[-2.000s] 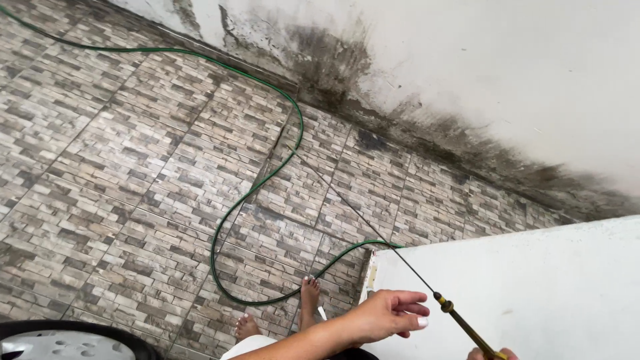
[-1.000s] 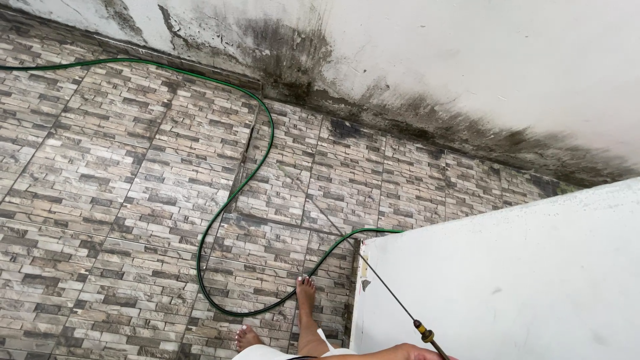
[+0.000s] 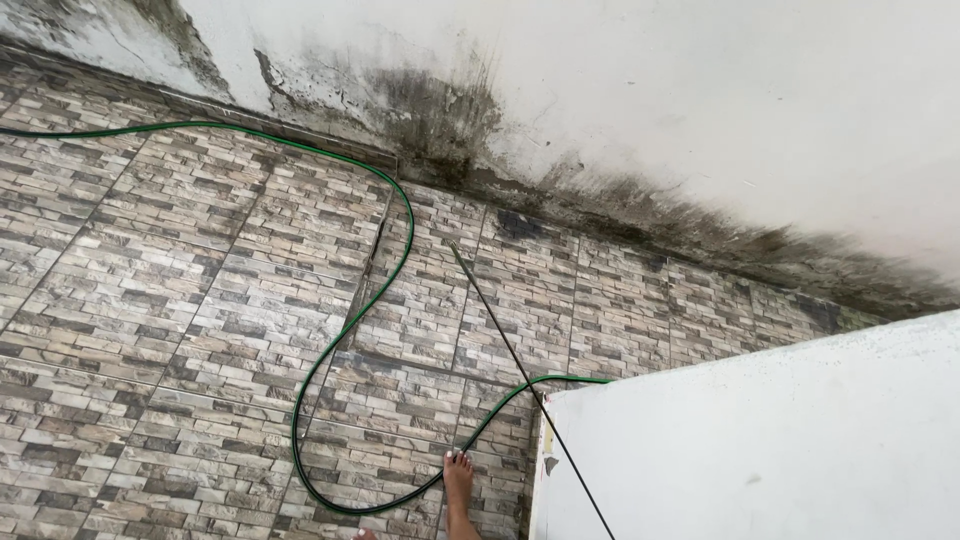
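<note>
Neither of my hands shows in the head view; what they hold cannot be seen. A thin dark metal wand runs from the bottom edge, right of centre, up to its tip over the tiled floor. It passes in front of the corner of a white low wall and crosses a green garden hose. The hose lies in a loop on the patterned tiles and disappears behind the low wall. My bare foot stands at the hose, its toes touching or close beside it; toes of the other foot barely show at the bottom edge.
A white low wall with a chipped corner fills the lower right. Across the back runs a white painted wall with dark stains and peeling paint near its base. A raised tile edge lies under part of the hose.
Both hands, and the wand's yellowish handle seen earlier, have left the view. The wand's shaft has shifted relative to the low wall's corner. The view has moved somewhat.
</note>
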